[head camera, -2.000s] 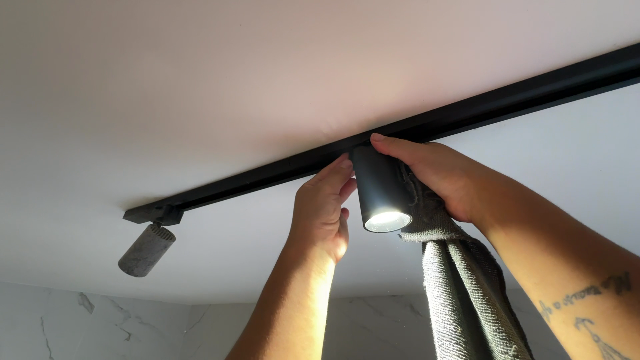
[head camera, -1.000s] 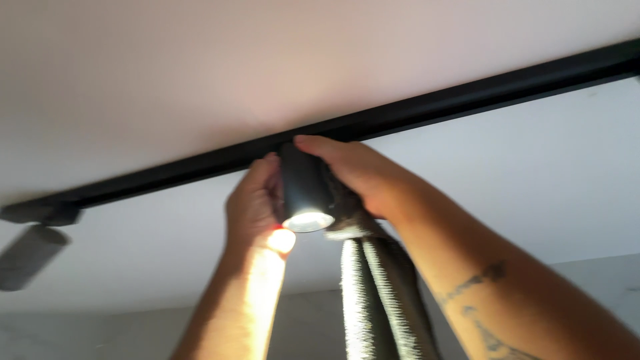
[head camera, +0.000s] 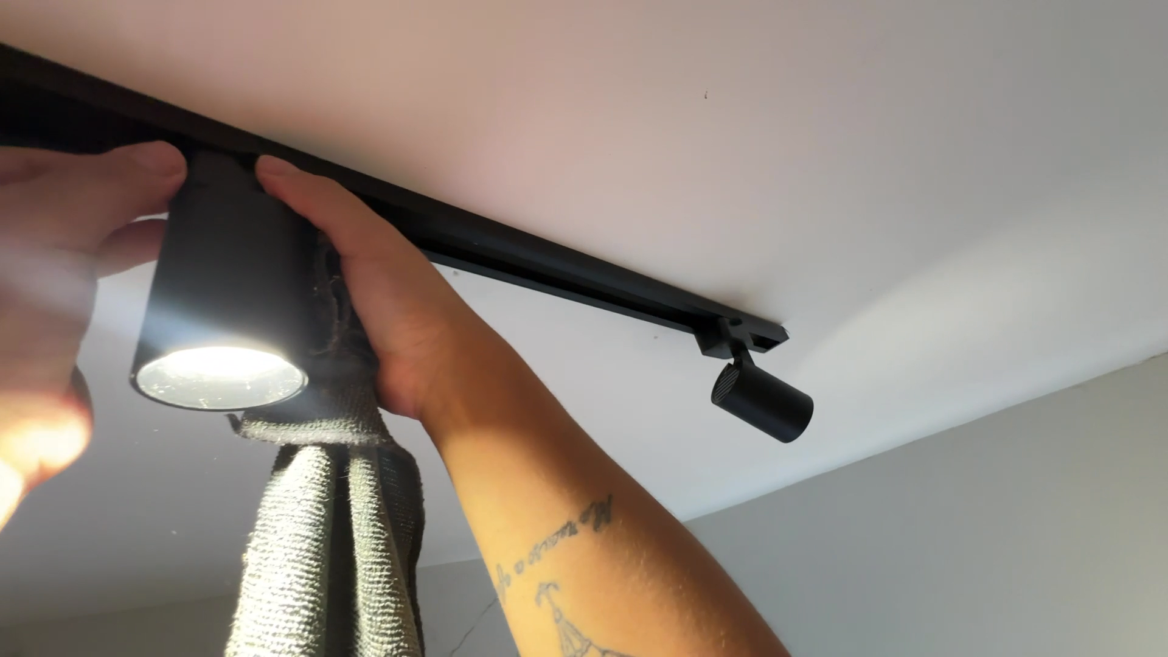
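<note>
A lit black cylindrical track spotlight (head camera: 233, 274) hangs under the black ceiling track (head camera: 538, 246), its glowing lens facing down toward me. My left hand (head camera: 87, 228) is at the left edge, fingertips against the upper left side of the housing. On the other side, my right hand (head camera: 374, 265) has its thumb near the top of the spotlight and holds a grey terry cloth (head camera: 292, 547) against it. The cloth hangs down below the hand in folds. My right fingers are hidden behind the spotlight and the cloth.
A second black spotlight (head camera: 762, 401), unlit, hangs near the track's right end, tilted. The white ceiling (head camera: 821, 164) spreads above and around the track. A grey wall (head camera: 995, 511) rises at the lower right.
The view has swung right and closer, so the track's other end with a black spotlight shows instead of the grey spotlight. Both hands stay at the lit spotlight, with the cloth still in my right hand.
</note>
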